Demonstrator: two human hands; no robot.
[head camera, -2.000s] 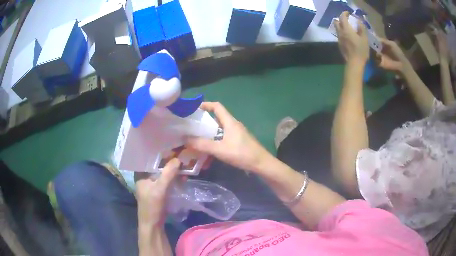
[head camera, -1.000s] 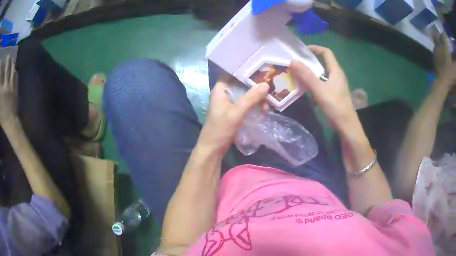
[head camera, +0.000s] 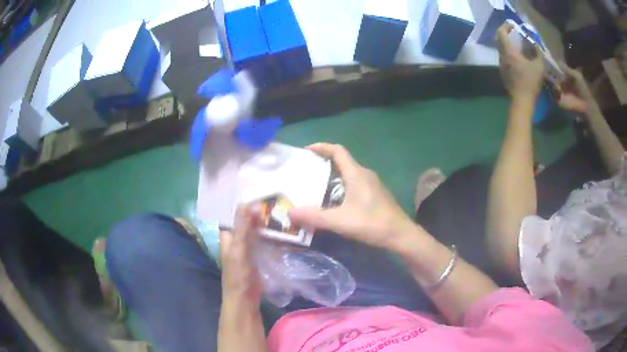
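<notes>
The white fan photo-frame unit (head camera: 285, 170) is open above my lap, with its three blue fan blades (head camera: 258, 132) and white hub (head camera: 223, 110) at the upper left, blurred. My right hand (head camera: 361, 203) grips its right side, thumb at the picture window (head camera: 280, 214). A small dark coil shows beside that hand. My left hand (head camera: 240, 258) is blurred against the unit's lower left, fingers pointing up beside the window; its exact grip is partly hidden. A clear poly bag (head camera: 313, 276) hangs below the unit.
A pale table (head camera: 331, 31) curves across the top with blue-and-white boxes (head camera: 118, 62), an open greyish box (head camera: 189, 58) and paired blue boxes (head camera: 267, 34). At right, a person's hands (head camera: 519, 69) hold a white unit. My knee (head camera: 161, 265) is at left over green floor.
The view has swung back up to the table, and the blades show fully again. My left thumb has left the picture; the fingers now point up beside it. My right hand keeps its grip.
</notes>
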